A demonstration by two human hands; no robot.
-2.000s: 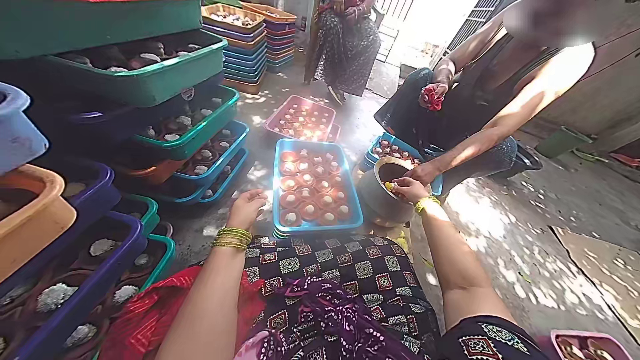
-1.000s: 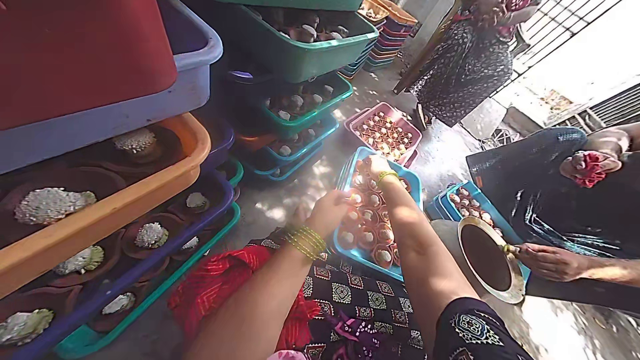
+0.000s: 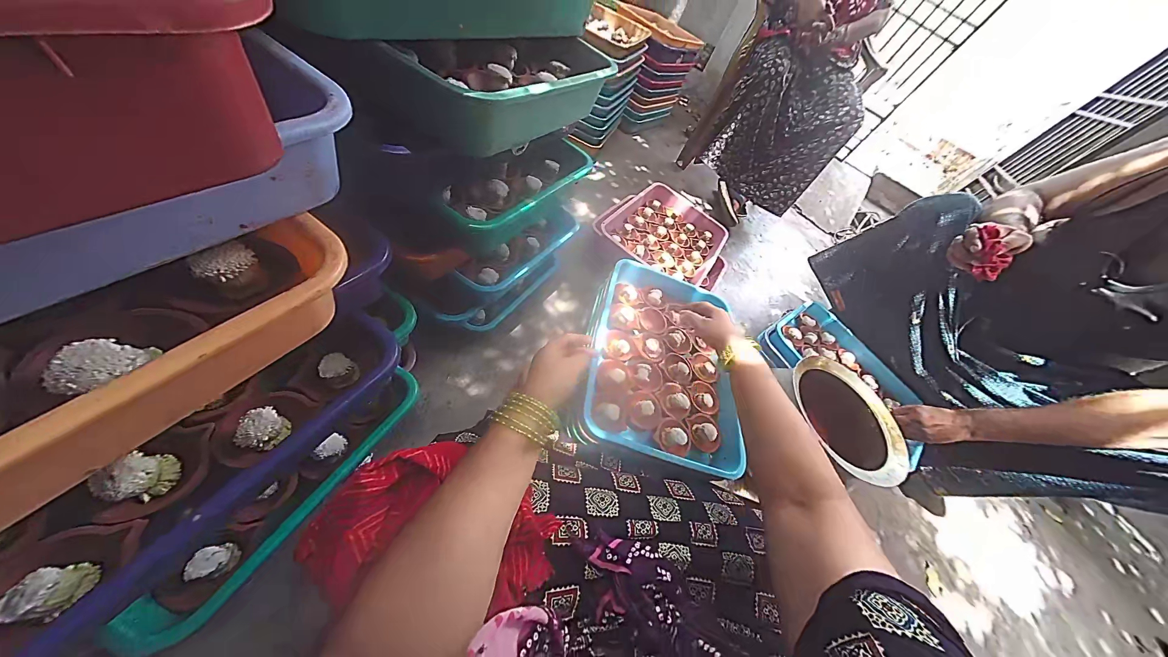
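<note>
A blue plastic tray (image 3: 671,461) rests at my lap, filled with rows of small clay cups (image 3: 643,374), each with a whitish lump in it. My left hand (image 3: 558,365) is at the tray's left rim; whether its fingers grip the rim is hard to tell. Over the upper right rows is my right hand (image 3: 707,324), its fingers down among the cups; whether they hold one is not clear. To the right, a round metal pot (image 3: 899,429) with dark contents stands tilted in view, a co-worker's hand (image 3: 931,424) at its rim.
Stacked trays of cups (image 3: 274,342) rise close on my left, with green ones (image 3: 520,105) behind. A pink tray (image 3: 662,196) of cups lies ahead, another blue tray (image 3: 881,365) beside the co-worker. A second person (image 3: 785,109) is farther back, near more stacked trays (image 3: 625,87).
My right hand has moved from beside the pot to the cups in the blue tray, reaching its far end one second ago. The view has swung left.
</note>
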